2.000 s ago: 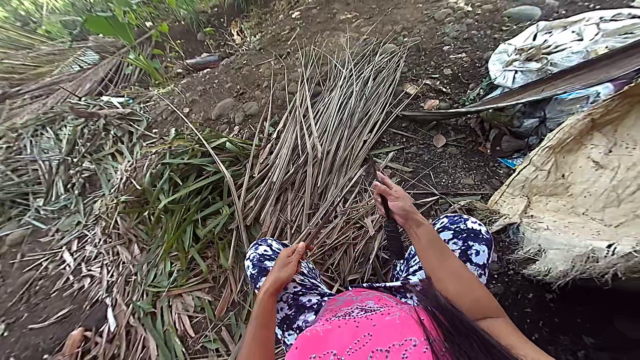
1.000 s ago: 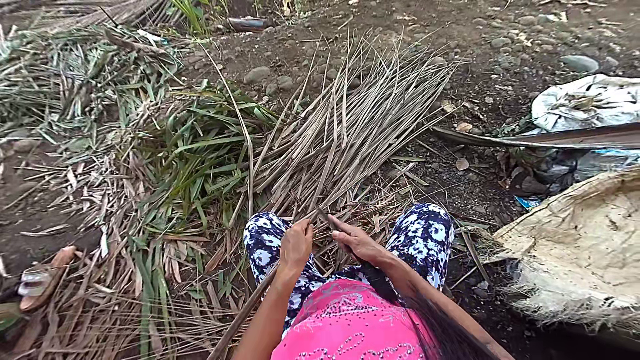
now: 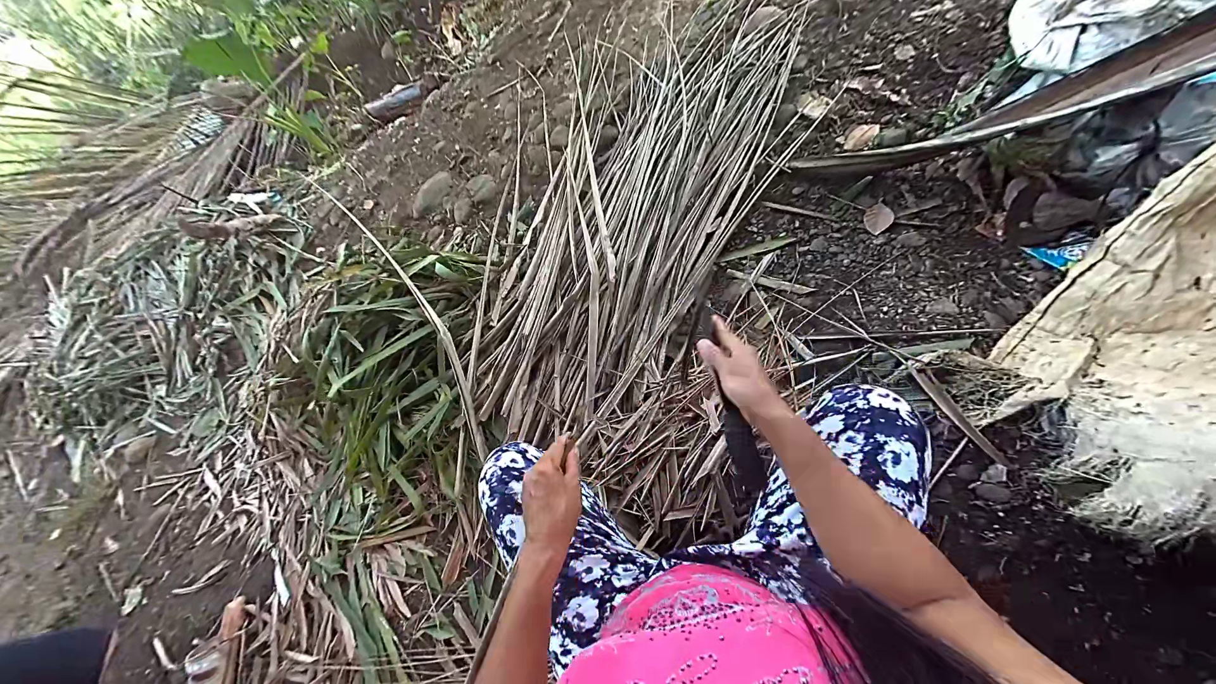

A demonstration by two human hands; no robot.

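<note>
My left hand point(image 3: 551, 494) is closed around a thin brown leaf rib near my left knee; the strip also shows beside the forearm. Over my right knee, my right hand point(image 3: 739, 370) grips a dark, narrow tool, perhaps a knife, whose dark upper part point(image 3: 705, 318) points away from me. Its type is not clear. A bundle of dry palm leaf ribs point(image 3: 646, 218) lies on the ground just beyond both hands. Green leaf strips point(image 3: 389, 351) are heaped to the left of the bundle.
Dry leaf scraps point(image 3: 275, 532) cover the ground at left. A worn, pale sheet point(image 3: 1130, 351) lies at right, below a long brown frond stalk point(image 3: 1073, 90) and a white sack point(image 3: 1092, 28). Stones point(image 3: 434, 193) dot the soil. Part of a dark-clothed limb point(image 3: 57, 655) shows bottom left.
One second ago my hands were together in front of my lap; now they are apart, the right one farther forward and to the right.
</note>
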